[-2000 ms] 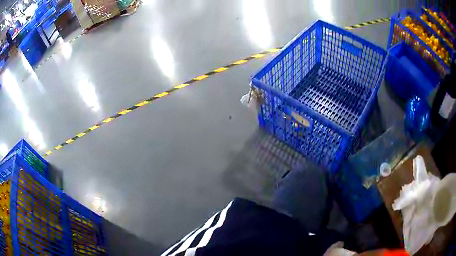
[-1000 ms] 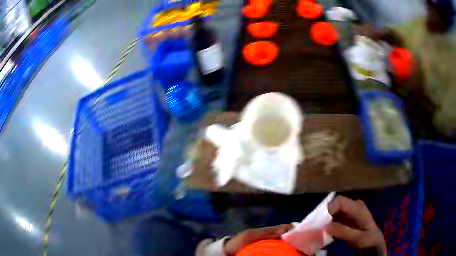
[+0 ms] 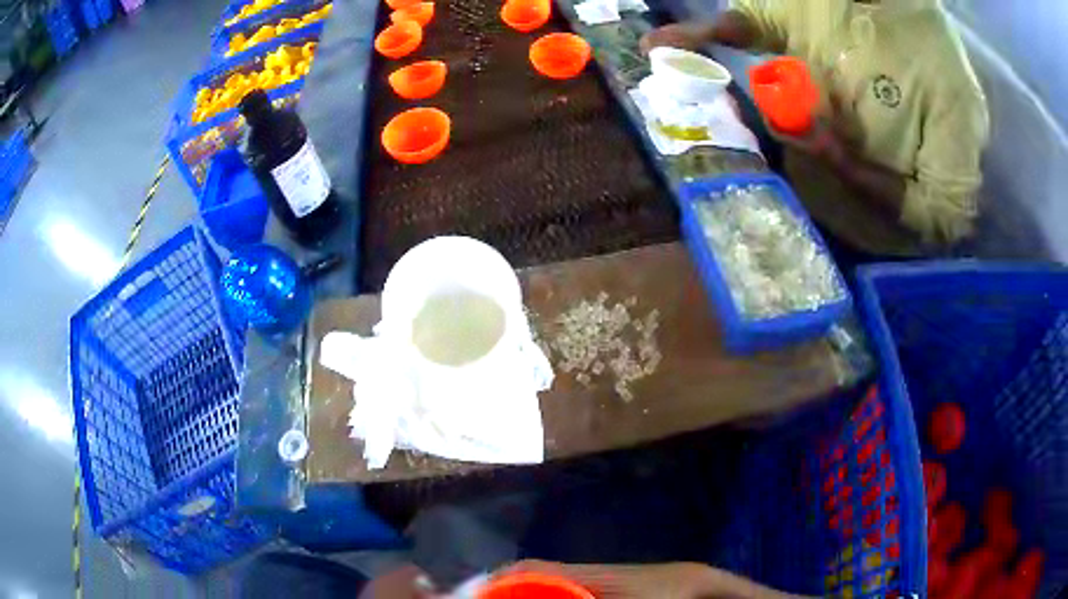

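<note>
An orange cup [image 3: 533, 586] shows at the bottom edge, mostly cut off. My right hand [image 3: 662, 578] lies along its far rim and right side, fingers against it. My left hand [image 3: 396, 583] is at the cup's left, blurred and cut off, with a small whitish thing by its fingers; its grip is hidden. A white tub [image 3: 453, 260] of cloudy pale liquid stands on a crumpled white cloth [image 3: 469, 421] on the brown board [image 3: 714, 392]. Small clear pieces [image 3: 603, 339] lie loose right of the tub.
A blue bin [image 3: 767, 252] of clear parts sits at the board's right end. A dark bottle [image 3: 287, 170] and shiny blue object [image 3: 265, 288] stand left. Orange cups sit on the conveyor [image 3: 515, 176]. Blue crates [image 3: 978, 275] flank the board. A person [image 3: 873, 94] opposite holds an orange cup.
The view has swung from the floor at left to the board and conveyor. The white wipe held in my right hand a second ago no longer shows there. Both hands sit lower in view.
</note>
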